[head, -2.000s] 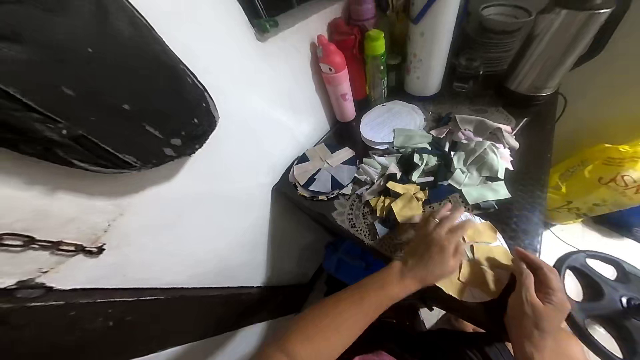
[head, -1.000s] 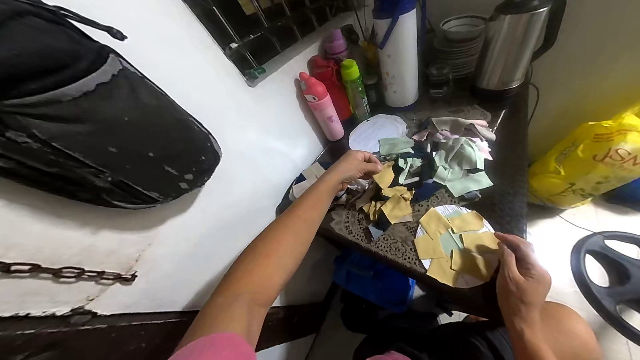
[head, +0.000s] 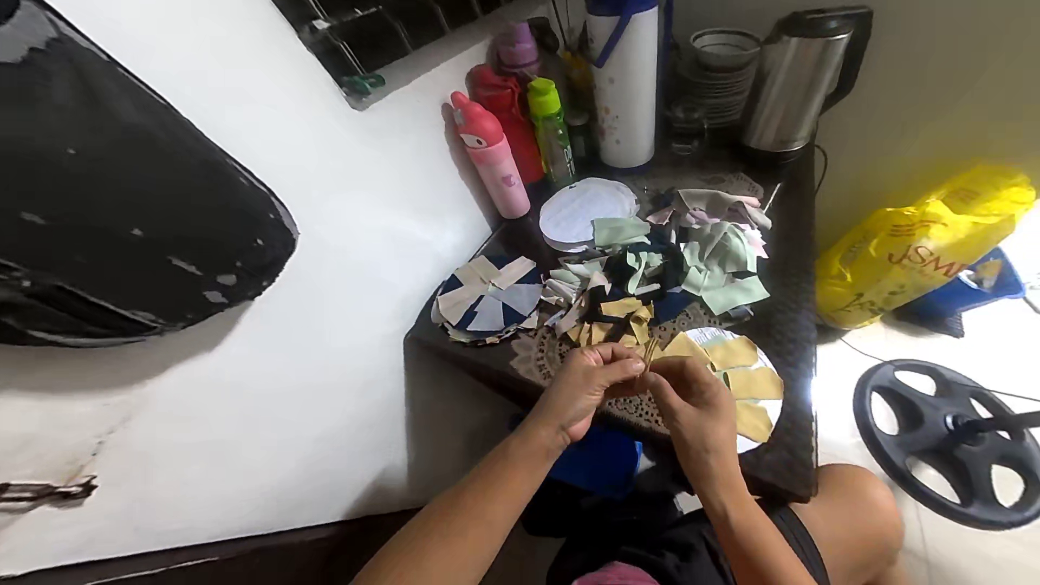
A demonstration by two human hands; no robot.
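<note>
My left hand point(head: 591, 388) and my right hand point(head: 691, 414) meet above the table's front edge, both pinching a small mustard fabric scrap point(head: 650, 351) between fingertips. Behind and right of my right hand lies a white round piece point(head: 772, 390) with mustard fabric strips laid around it, partly hidden by that hand. A pile of green, navy, mustard and pinkish fabric scraps point(head: 719, 256) covers the middle of the table. White round pieces point(head: 587, 213) are stacked behind it. At the left corner sits a stack of rounds point(head: 489, 299) bearing navy, cream and grey strips.
Drink bottles point(head: 496, 166), a white vacuum flask point(head: 624, 89), stacked dishes point(head: 719, 85) and a steel electric kettle point(head: 792, 89) stand at the back. On the right are a yellow plastic bag point(head: 918, 252) and a black wheel point(head: 959, 443). A black bag point(head: 130, 187) hangs at left.
My left hand has come from the scrap pile toward my right hand. My right hand has left the white round's edge and now pinches the scrap with my left.
</note>
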